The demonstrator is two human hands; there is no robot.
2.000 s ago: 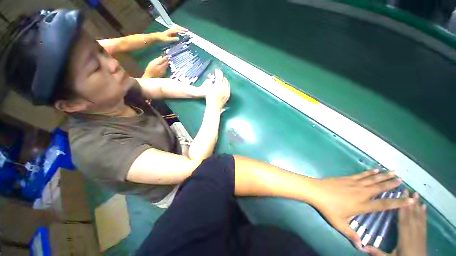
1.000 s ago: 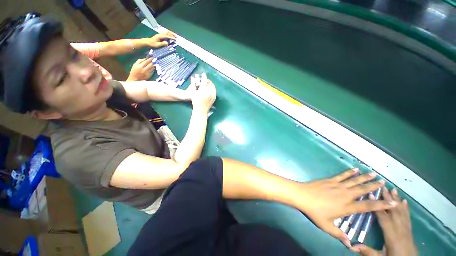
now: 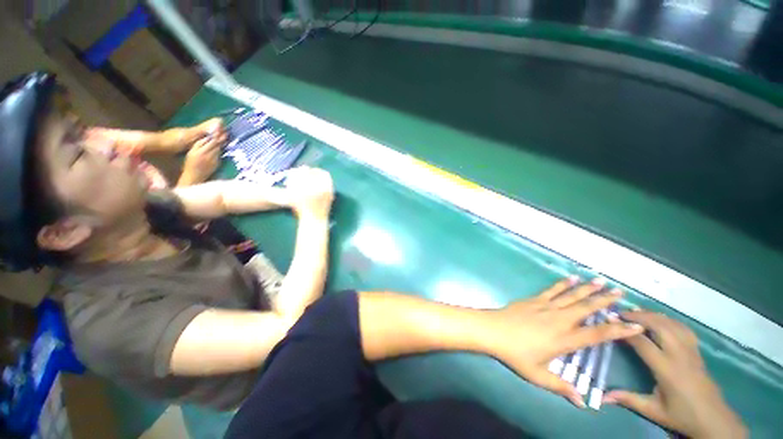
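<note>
Several dark pens with whitish ends [image 3: 594, 364] lie side by side, slightly fanned, on the glossy green bench top [image 3: 412, 249]. My left hand [image 3: 549, 330] lies palm down over them with its fingers spread, covering their middle. My right hand [image 3: 678, 369] is at the right side of the row, its fingertips by the far and near ends, thumb near the pale ends. The pens' far ends are mostly hidden under my left fingers.
A white rail [image 3: 549, 231] with a yellow tape mark [image 3: 444, 173] runs beyond the bench; a dark green belt [image 3: 515, 120] lies past it. At left, a person in a dark cap [image 3: 154, 317] leans close to my left arm. Further left is a pen pile [image 3: 260, 150] beside another person's hands.
The view has turned, so the scene sits lower and further left. My right hand has opened away from the row's right edge. My left hand stays over the pens.
</note>
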